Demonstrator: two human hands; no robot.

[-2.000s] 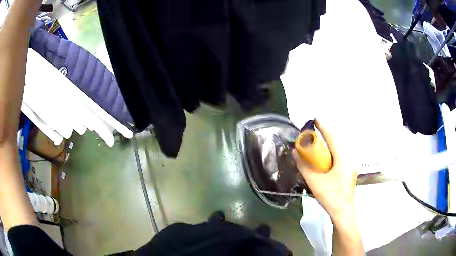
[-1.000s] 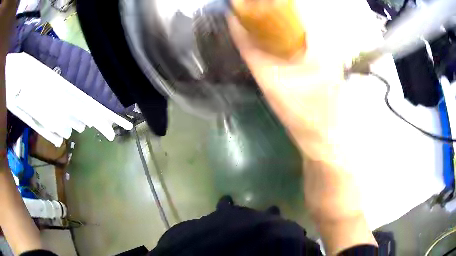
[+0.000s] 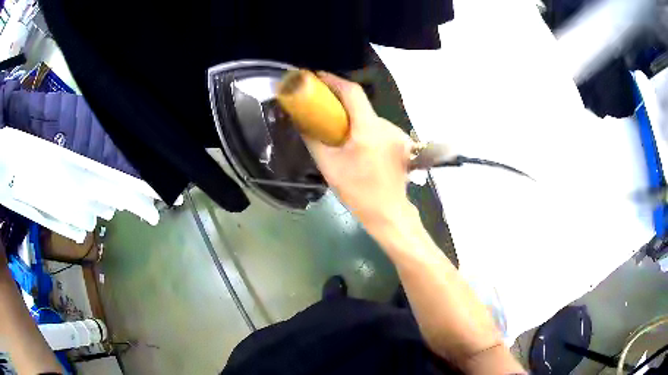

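Note:
A large black garment (image 3: 220, 33) hangs across the upper part of the view, its pointed hem over the floor. My right hand (image 3: 359, 146) is closed around the yellow-orange handle (image 3: 315, 108) of the steam iron (image 3: 260, 139). The iron's pointed plate is in front of the garment's lower part; whether it touches the cloth cannot be told. Only my left forearm (image 3: 22, 315) shows at the left edge. My left hand is out of the picture.
A white padded ironing table (image 3: 513, 198) is on the right, with blue edging and dark cloth at its far side. Purple quilted cloth (image 3: 69, 121) and white pieces (image 3: 58, 176) hang at the left. A black round-ended object (image 3: 560, 340) is at lower right.
The iron has moved left from beside the table, rising close to the camera one second ago, and is now in front of the garment. My left forearm has dropped lower in the view.

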